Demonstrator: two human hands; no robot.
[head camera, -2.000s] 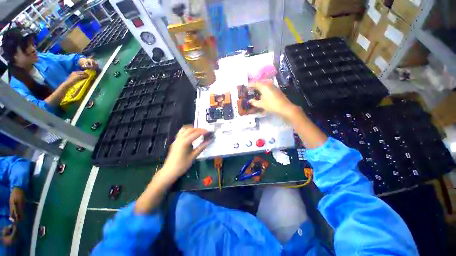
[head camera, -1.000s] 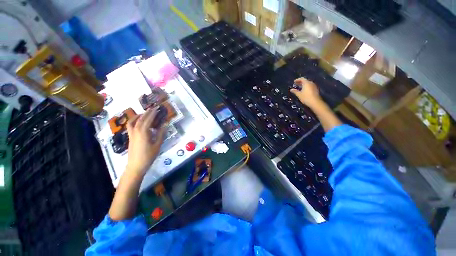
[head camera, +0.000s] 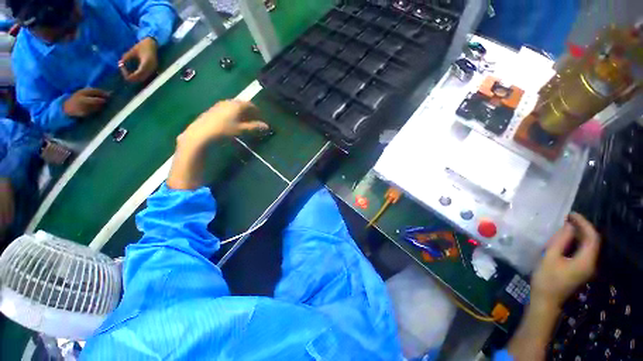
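Observation:
My left hand (head camera: 215, 134) is over the green surface left of the black blister tray, palm down with fingers bent. A small dark part (head camera: 264, 128) shows at its fingertips; I cannot tell if it is gripped. My right hand (head camera: 567, 261) is at the press's front right corner, fingers curled and apart, with nothing visible in it. The white press (head camera: 423, 151) carries a left orange-brown fixture (head camera: 502, 90) with black parts (head camera: 486, 111) beside it. The brass press head (head camera: 582, 99) overlaps the right fixture (head camera: 537, 137) in view, hiding part of it.
An empty-looking black tray (head camera: 359, 67) lies left of the press. Small dark parts (head camera: 187, 73) lie on the green conveyor (head camera: 158, 106). A white fan (head camera: 60, 282) is lower left. Blue-handled pliers (head camera: 423, 241) lie before the press. Filled trays (head camera: 599, 324) are right. Blue-sleeved people work across the conveyor.
The view has swung left. My left hand has left the press fixtures and moved to the green surface. My right hand has left the right trays and is now beside the press.

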